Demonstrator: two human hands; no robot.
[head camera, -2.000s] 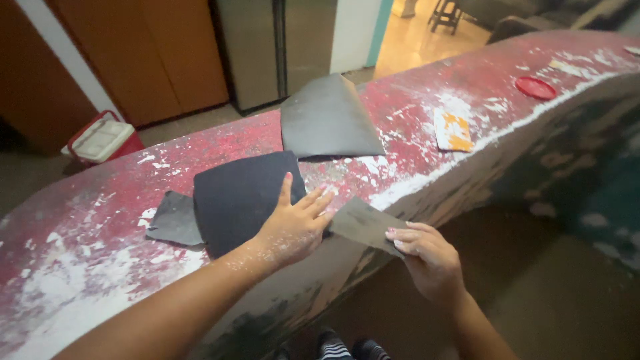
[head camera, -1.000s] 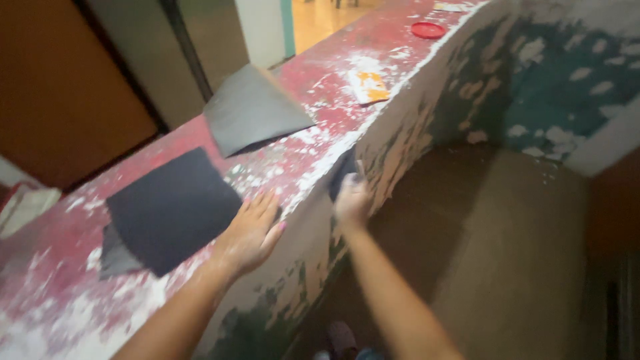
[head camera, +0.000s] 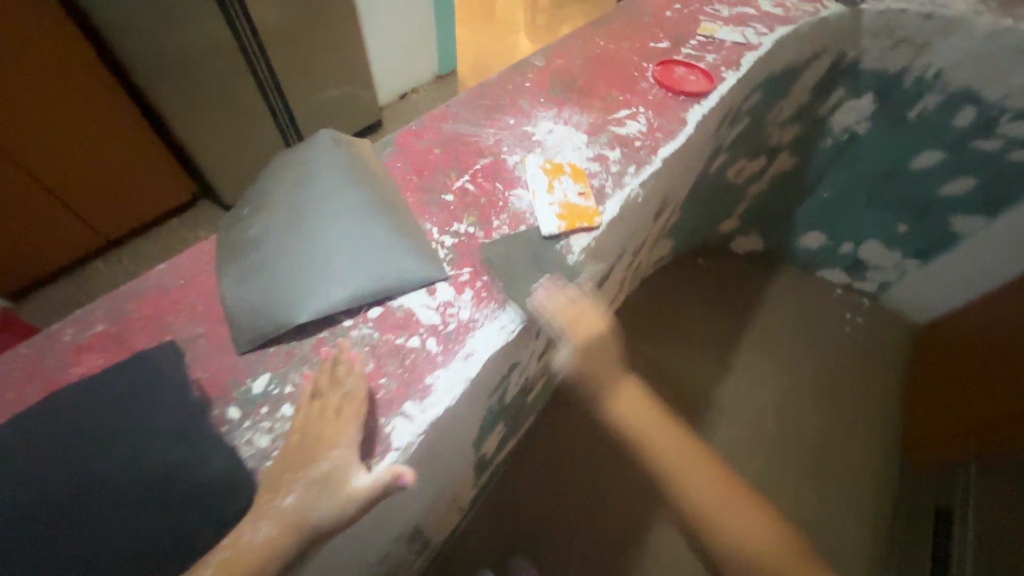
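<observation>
My left hand lies with its fingers outstretched on the red, white-smeared counter top, holding nothing. Beside it at the lower left is a dark sheet, apparently sandpaper. My right hand, blurred, holds a grey-green piece of sandpaper at the counter's white-coated edge. Just beyond that piece lies an orange plastic spreader covered partly in white compound. A larger grey sheet, apparently sandpaper, rests curled between the left hand and the far side of the counter.
Farther along the counter sit a red round lid and a small pale, yellowish piece. The curved side wall below the edge has patchy paint. Cabinet doors stand behind, and brown floor shows at the right.
My right hand has brought its sandpaper from the wall just below the edge up onto the counter's edge, near the orange spreader. My left hand, on the dark sheet two seconds ago, rests beside it.
</observation>
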